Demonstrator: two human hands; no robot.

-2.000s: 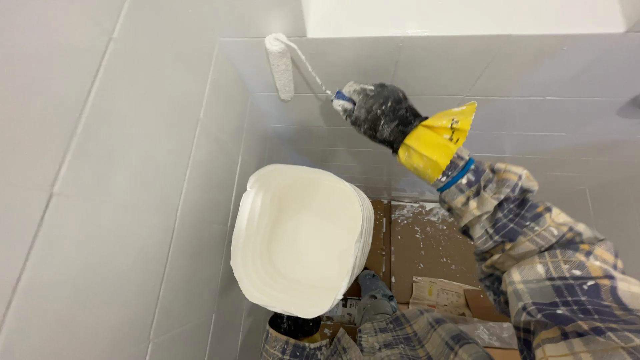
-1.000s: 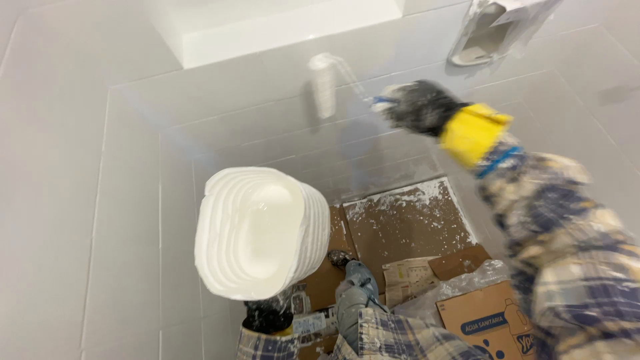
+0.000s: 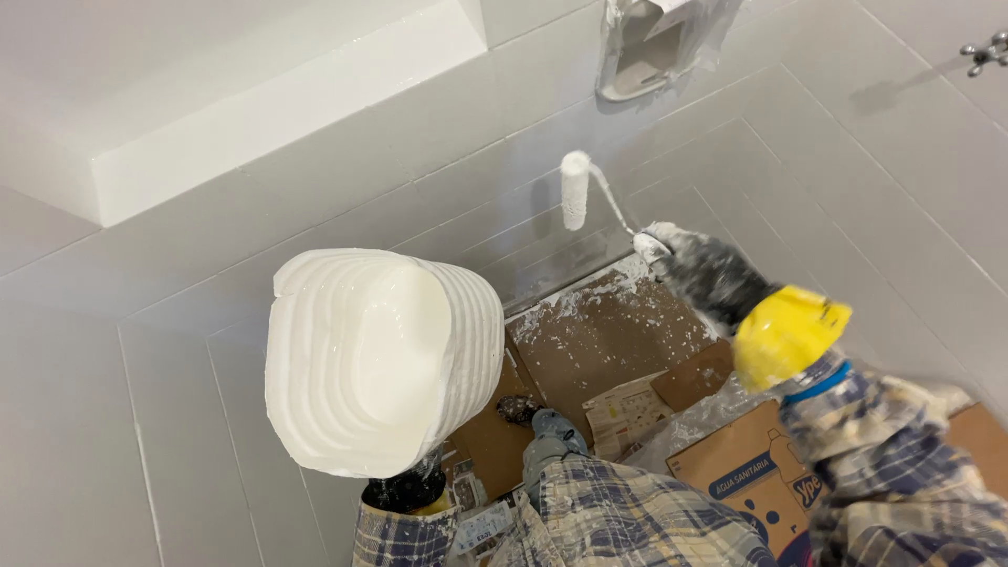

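A small paint roller [image 3: 575,191], coated in white paint, hangs on its bent wire frame near the middle of the view. Its handle is gripped by my right hand [image 3: 701,272], in a paint-smeared black glove with a yellow cuff. Whether the roller touches the tiled wall [image 3: 346,209] I cannot tell. At the left is a ribbed white plastic container [image 3: 475,339], tilted so that the white paint [image 3: 398,346] inside shows. My left hand [image 3: 408,484], in a black glove, holds it from below; the fingers are mostly hidden behind the container.
Paint-spattered cardboard [image 3: 598,331] covers the floor at the wall's foot. A printed cardboard box [image 3: 756,480] and plastic sheeting [image 3: 701,409] lie lower right. A recessed white niche [image 3: 299,102] is upper left, a plastic-wrapped wall fixture [image 3: 646,59] at the top, and a metal tap handle [image 3: 984,53] upper right.
The view has swung right, bringing in the wrapped fixture, then the tap handle. Both hands keep hold of the roller and the container.
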